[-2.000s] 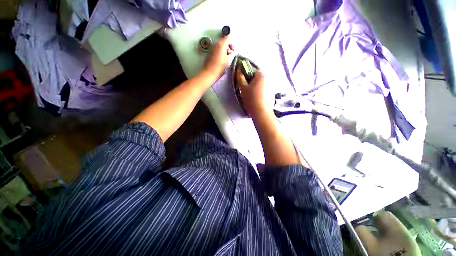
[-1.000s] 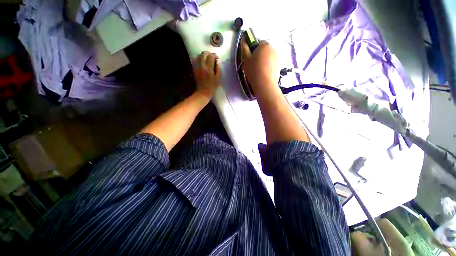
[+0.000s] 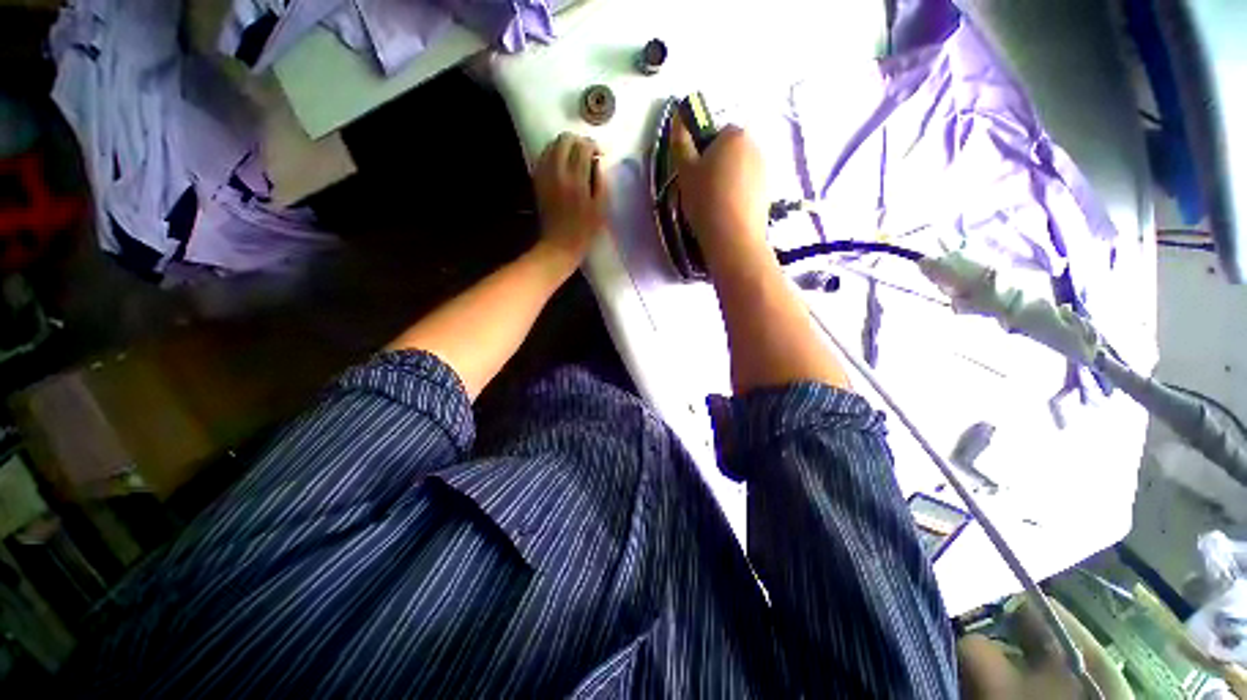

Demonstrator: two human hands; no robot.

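My right hand (image 3: 722, 185) grips the steam iron (image 3: 670, 205), which stands on pale lilac cloth (image 3: 629, 219) near the table's near edge, its tip pointing away from me. My left hand (image 3: 569, 189) rests at the table edge left of the iron, fingers bent over the cloth. A dark item shows at its fingers; whether it is held I cannot tell. Two small round weights, one nearer (image 3: 598, 104) and one farther (image 3: 652, 56), stand beyond my left hand.
The wrapped steam hose (image 3: 1012, 304) and thin cord (image 3: 930, 454) run right from the iron. Crumpled lilac pieces (image 3: 944, 116) lie on the far side. A dark-rimmed rest (image 3: 937, 524) is at lower right. A lilac pile (image 3: 130, 151) is at left. Part of a person shows at bottom right.
Since two seconds ago, my left hand has drawn back from the weights to the table edge. The iron first slid away from me, then came slightly back toward me.
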